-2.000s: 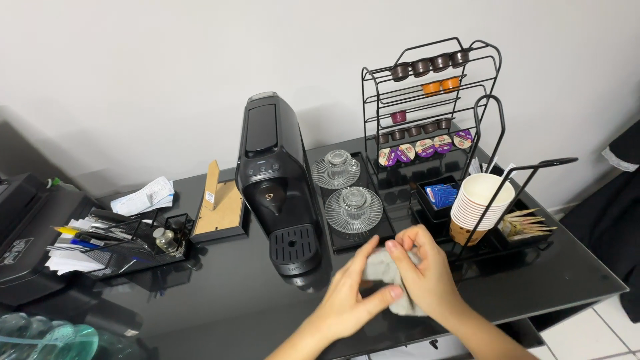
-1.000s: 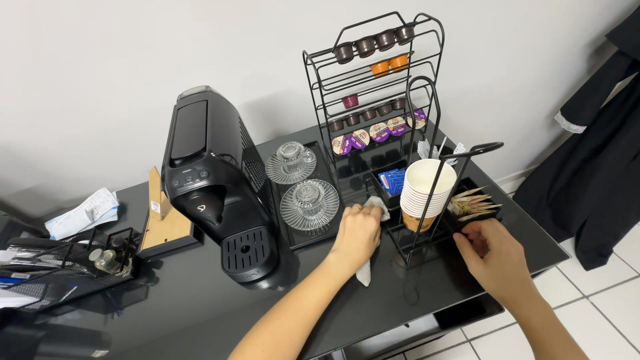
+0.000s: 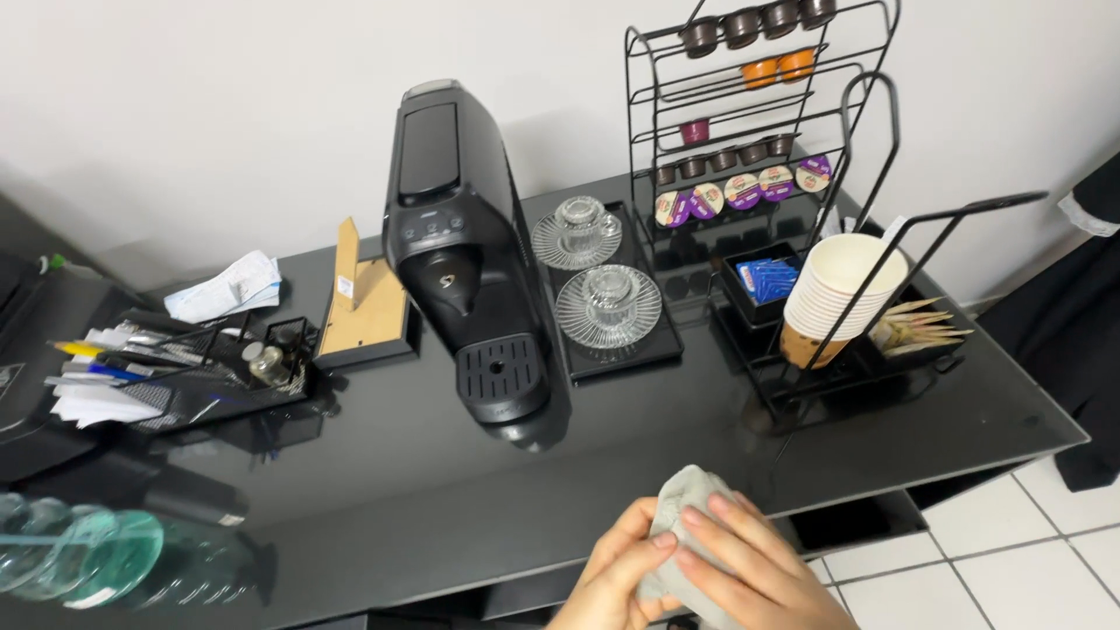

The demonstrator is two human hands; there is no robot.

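Observation:
Both hands meet at the counter's front edge, low in the view, around a crumpled light grey cloth (image 3: 687,525). My left hand (image 3: 619,569) grips it from the left side, and the fingers of my right hand (image 3: 744,560) lie over its right side. Beyond them on the glossy black counter (image 3: 420,499) stand a black capsule coffee machine (image 3: 472,254) and a black tray (image 3: 577,363) with upturned glass cups (image 3: 610,296) on ribbed glass saucers (image 3: 647,319).
At right stand a wire capsule rack (image 3: 643,96), a black wire caddy (image 3: 989,208), stacked paper cups (image 3: 844,289), blue sachets (image 3: 768,280) and wooden stirrers (image 3: 923,328). Left are a mesh organizer (image 3: 210,376), a wooden-backed frame (image 3: 372,306), papers (image 3: 232,287) and a teal-tinted clear bottle (image 3: 114,551).
A second ago my left hand was on the cloth beside the caddy and my right hand was near the stirrers. Both hands are now together on the cloth at the front edge.

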